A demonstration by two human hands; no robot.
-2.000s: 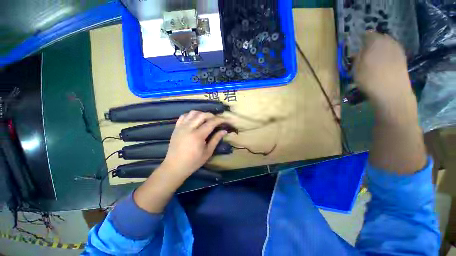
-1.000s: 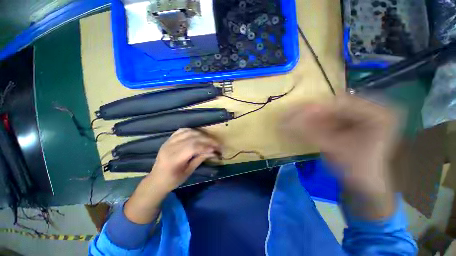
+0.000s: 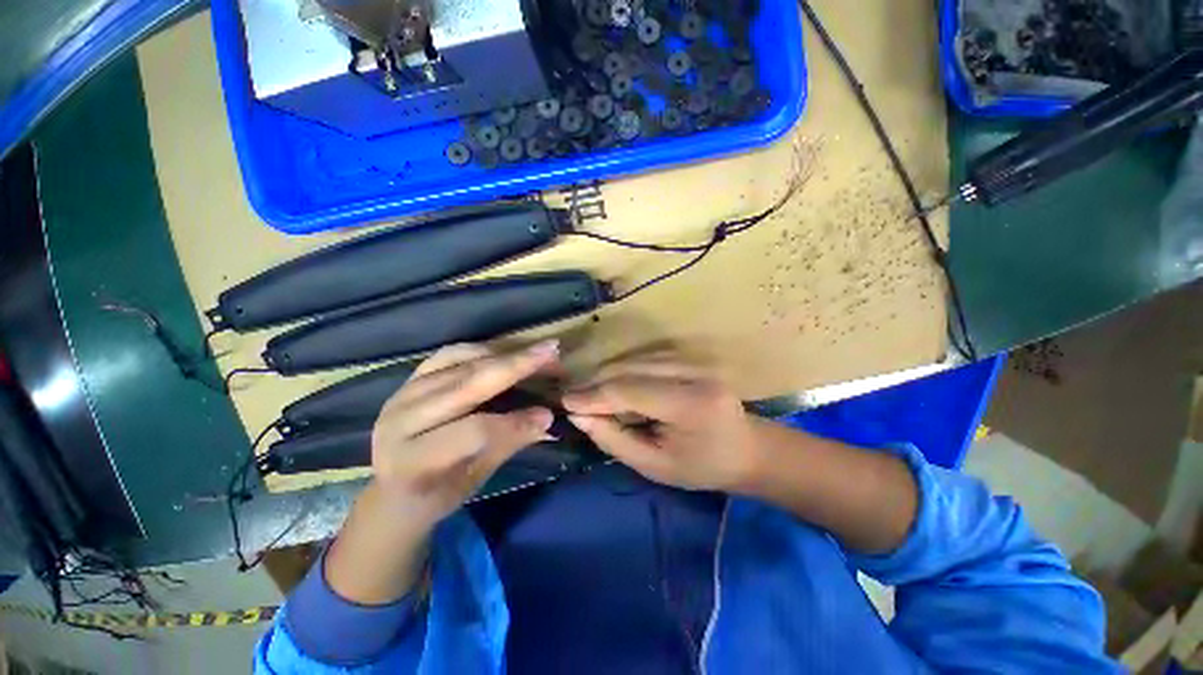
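Note:
Several black padded headbands lie side by side on the tan board. The upper two, one at the top (image 3: 389, 268) and one below it (image 3: 435, 321), lie untouched. Two lower headbands, the third (image 3: 346, 396) and the lowest (image 3: 323, 451), run under my left hand (image 3: 455, 429). My left hand's fingers are around the right end of a lower headband. My right hand (image 3: 666, 425) has its fingertips pinched at that same end, close to my left fingertips. The fingers hide the headband's end and any small part there. Wires (image 3: 719, 234) trail right from the upper headbands.
A blue tray (image 3: 317, 211) with a silver screw feeder (image 3: 396, 66) and black discs stands at the top. An electric screwdriver (image 3: 1082, 139) lies right, near a parts tray (image 3: 970, 99). A cord (image 3: 877, 119) crosses the board (image 3: 739, 336). Dark specks lie on the board. More headbands lie far left.
My right hand has come from the parts tray at the right to the headband end beside my left hand. My left hand has moved down from the middle headbands to the lower ones.

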